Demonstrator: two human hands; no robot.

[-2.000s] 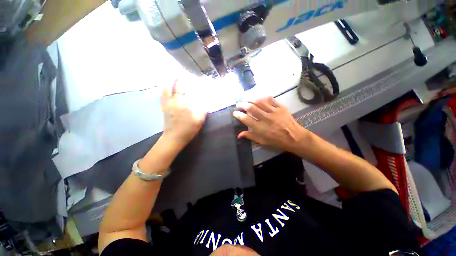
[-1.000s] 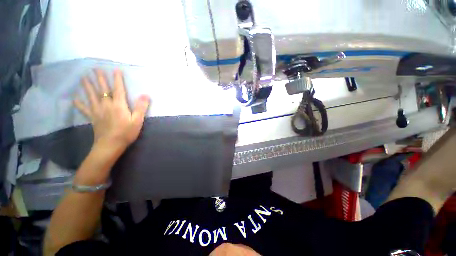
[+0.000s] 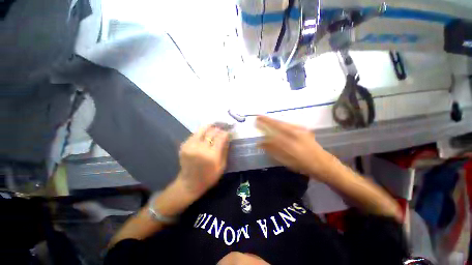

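The dark grey fabric panel [image 3: 137, 116] lies slanted across the table left of my hands, with the pale layer [image 3: 147, 64] above it, washed out by the lamp. My left hand [image 3: 204, 158] is at the table's front edge, fingers bent, pinching a small dark grey bit of fabric [image 3: 223, 126]; whether this joins the panel is unclear. My right hand [image 3: 290, 145] is blurred, just right of it, not touching it; its grip cannot be told. A small dark curved mark or piece [image 3: 236, 116] lies between and above the hands.
The sewing machine head [image 3: 331, 31] stands at the upper right, its needle area lost in glare. Scissors [image 3: 353, 106] lie right of it, with a small black tool [image 3: 398, 65] behind. Grey cloth [image 3: 36, 98] is heaped at left. Red and white baskets [image 3: 406, 181] stand at lower right.
My left hand has left the flat cloth and moved right to the front edge. My right hand has come back from the far right. The panel has swung slantwise and shifted left, away from the needle.
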